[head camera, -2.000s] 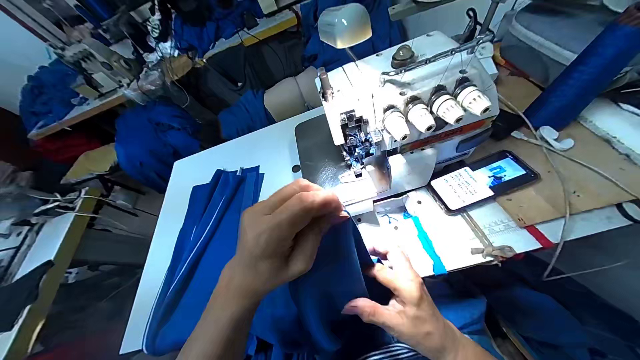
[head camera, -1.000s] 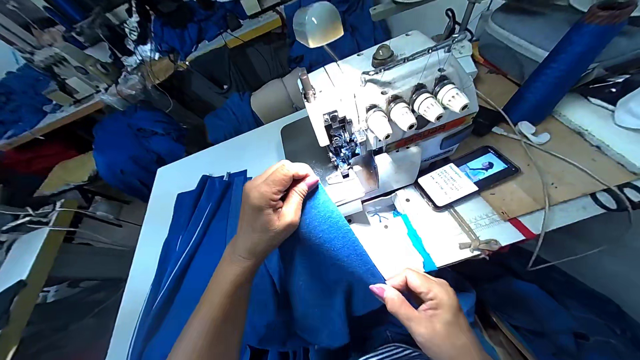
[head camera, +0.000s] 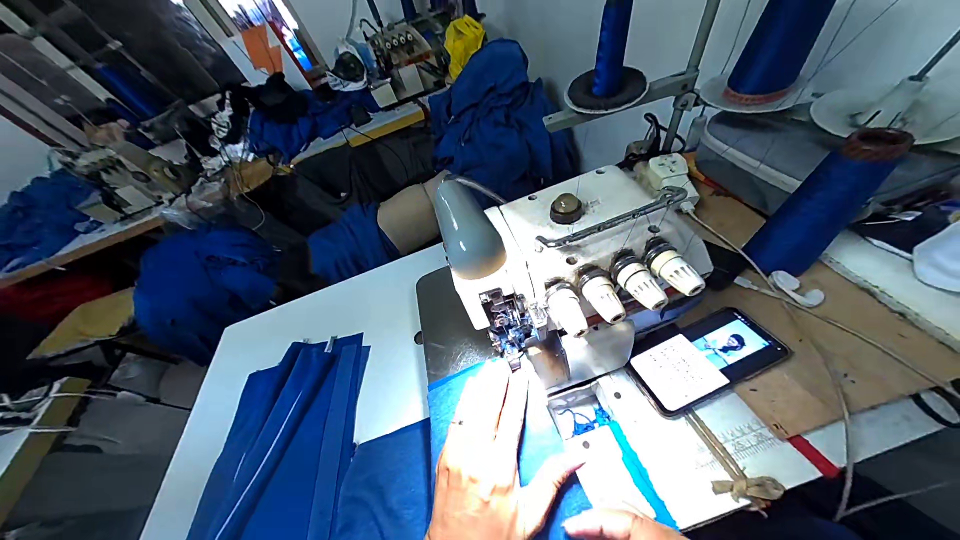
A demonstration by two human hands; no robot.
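Observation:
My left hand [head camera: 487,457] lies flat on a blue fabric piece [head camera: 450,390], its fingertips just in front of the presser foot [head camera: 514,352] of a white overlock sewing machine [head camera: 600,225]. The machine's lamp lights the fingers brightly. At the bottom edge, partly cut off, my right hand [head camera: 619,523] is beside the fabric's right edge; whether it grips the cloth is not clear. Folded blue fabric pieces [head camera: 300,435] with a pale line lie on the white table to the left.
A smartphone [head camera: 709,360] showing a picture lies right of the machine, near white earphones [head camera: 796,291] and a cord. Blue thread cones [head camera: 825,202] stand behind. A blue fabric strip [head camera: 637,472] lies by the machine's front. Blue garments [head camera: 202,285] are heaped beyond the table.
The left hand has gone from pinching the cloth's top corner to lying flat on it at the presser foot. The right hand is now lower in view. The view has tilted up.

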